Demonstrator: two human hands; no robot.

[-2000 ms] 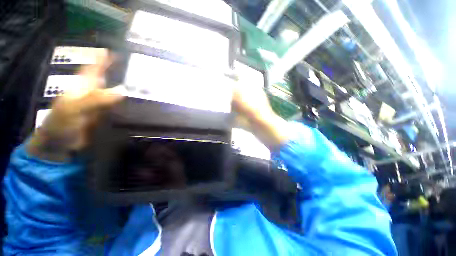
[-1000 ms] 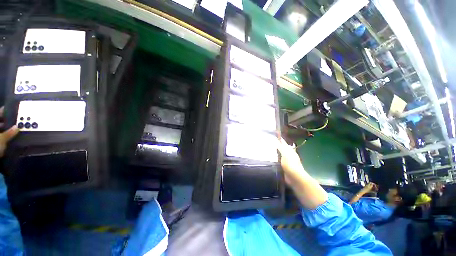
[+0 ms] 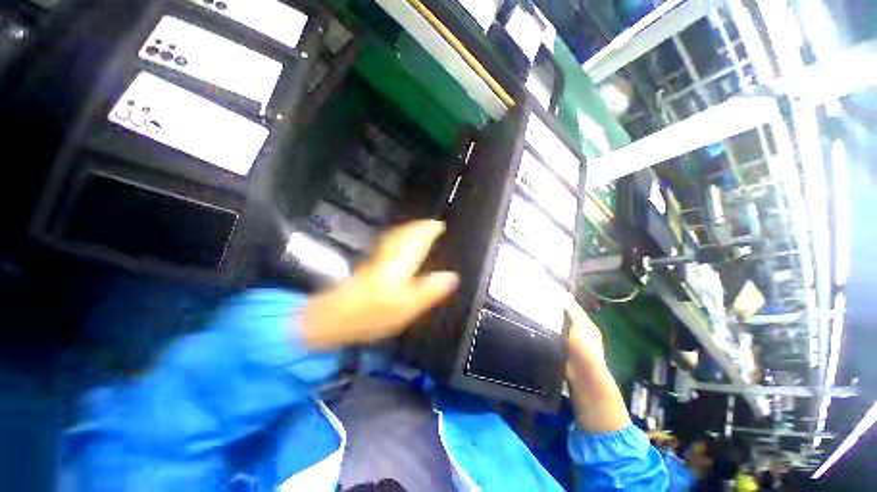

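Note:
A black phone tray [image 3: 514, 384] lies on top of a tall dark stack right of centre. It holds several white-backed phones [image 3: 538, 233] and one glossy black phone [image 3: 516, 350] in the nearest pocket. My right hand [image 3: 585, 348] holds the tray's right edge, its fingertips partly hidden. My left hand [image 3: 385, 288] is blurred, with its fingers apart, beside the stack's left side. I cannot tell if it touches the stack. A second tray [image 3: 144, 252] at the left holds white-backed phones [image 3: 189, 122] and a black one [image 3: 149, 216] in its nearest pocket.
Lower down between the two trays, another tray with white-backed phones [image 3: 358, 195] is partly covered by my left hand. A green bench surface [image 3: 423, 106] with a yellowish rail lies behind. A thin hose [image 3: 615, 296] loops right of the stack. People are small at the lower right.
My left hand has left the left tray and moved right, to the left side of the right stack. My right hand remains at that stack's right edge. The view has tilted and shifted.

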